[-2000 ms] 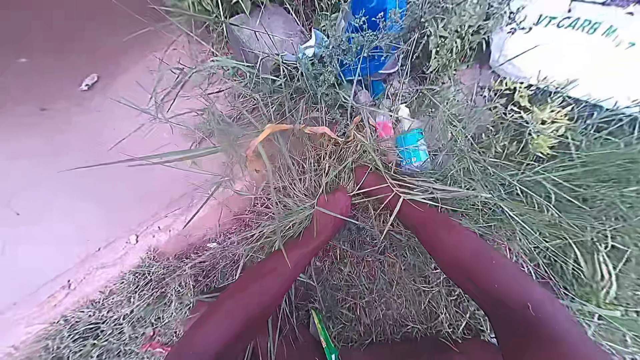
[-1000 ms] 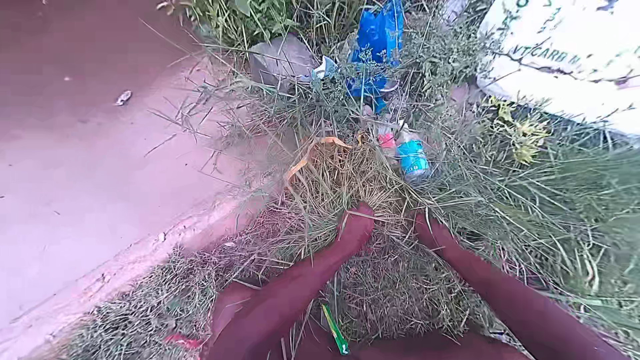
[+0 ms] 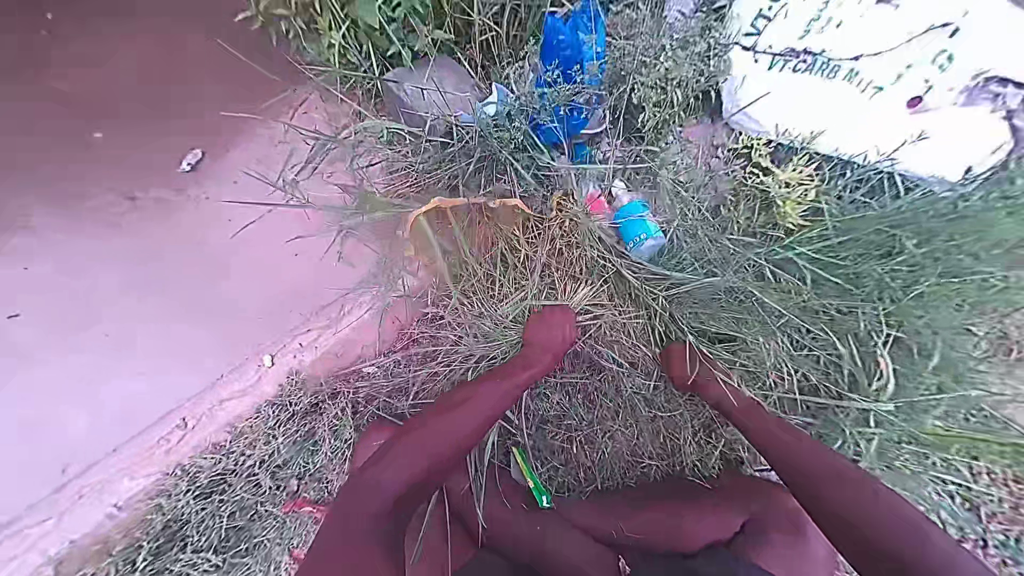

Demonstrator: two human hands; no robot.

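Observation:
My left hand [image 3: 550, 332] is closed on a bunch of grass [image 3: 496, 312] near the middle of the view, its stems fanning up and to the left. To the right and a little lower, my right hand [image 3: 686, 366] is closed round long grass stems [image 3: 664, 300] that spread up and right. The two hands are apart. Cut or flattened dry grass covers the ground around them. An orange strip [image 3: 468, 202] curves over the grass beyond my left hand. A green wrapper [image 3: 531, 478] lies near my legs. The fingertips of both hands are hidden.
Beyond the hands are a clear plastic bottle with a blue label [image 3: 638, 228], a blue plastic bag [image 3: 570, 76] and a grey stone [image 3: 432, 92]. A white printed sack [image 3: 864, 88] is at the upper right. Bare pinkish ground [image 3: 160, 320] with a raised edge runs along the left.
Two seconds ago my hands were close together; they are now apart, each at its own bunch of grass. Between one second ago and now they have hardly moved.

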